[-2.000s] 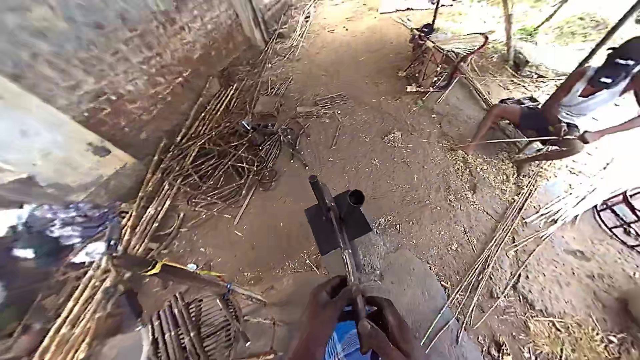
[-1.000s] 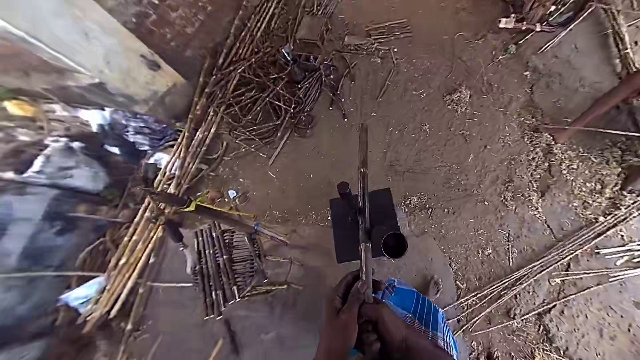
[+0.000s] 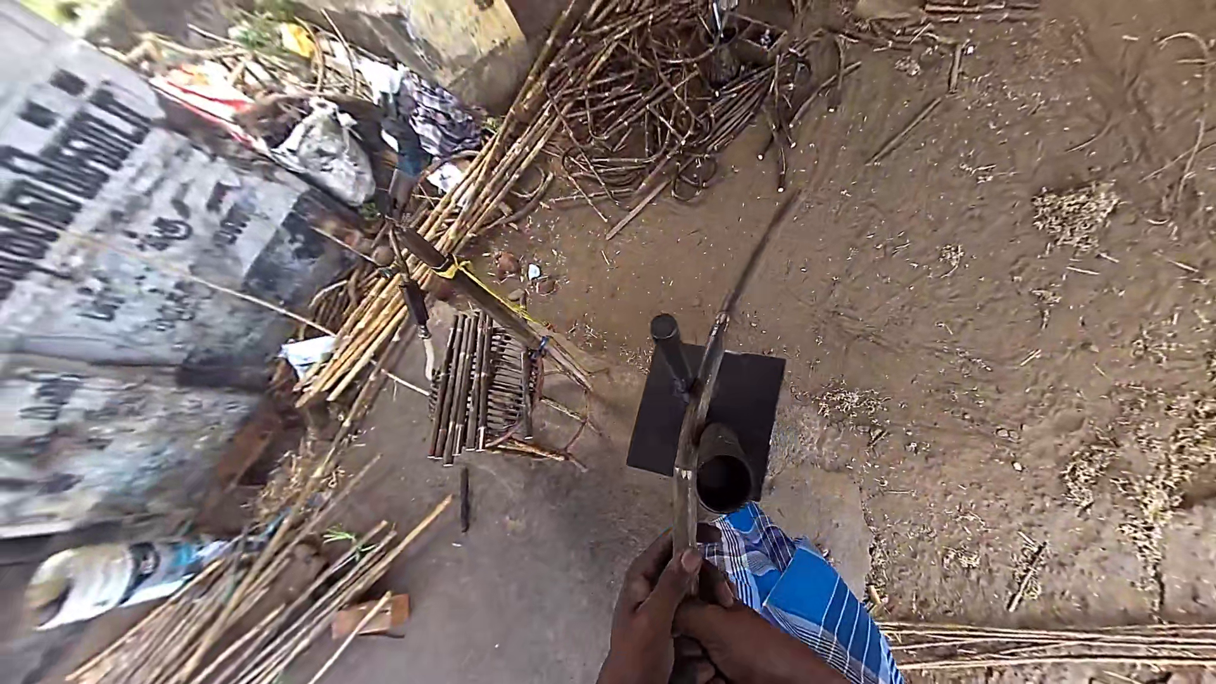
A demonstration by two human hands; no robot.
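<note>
My left hand (image 3: 646,608) and my right hand (image 3: 736,636) close around the near end of a dark cane pole (image 3: 701,408), one beside the other at the bottom centre. The pole points away from me, slightly bent, its far end blurred. It passes between two upright metal posts on a black metal plate (image 3: 655,427): a narrow post (image 3: 667,332) at its left and a wider open pipe (image 3: 724,475) at its right. Whether the pole touches them, I cannot tell. Blue checked cloth (image 3: 817,598) lies beside my right hand.
To the left stands a small cane rack (image 3: 465,385) under a wooden bar (image 3: 484,304) tied with yellow cord. Long canes (image 3: 494,180) and a tangled cane heap (image 3: 646,104) lie beyond it. More canes (image 3: 285,589) lie lower left, near a brick (image 3: 372,616). A painted wall (image 3: 180,228) is at far left.
The view has swung left and down; the other person seen at the right earlier is out of view. The pole now shows between the two posts, with both hands still on it.
</note>
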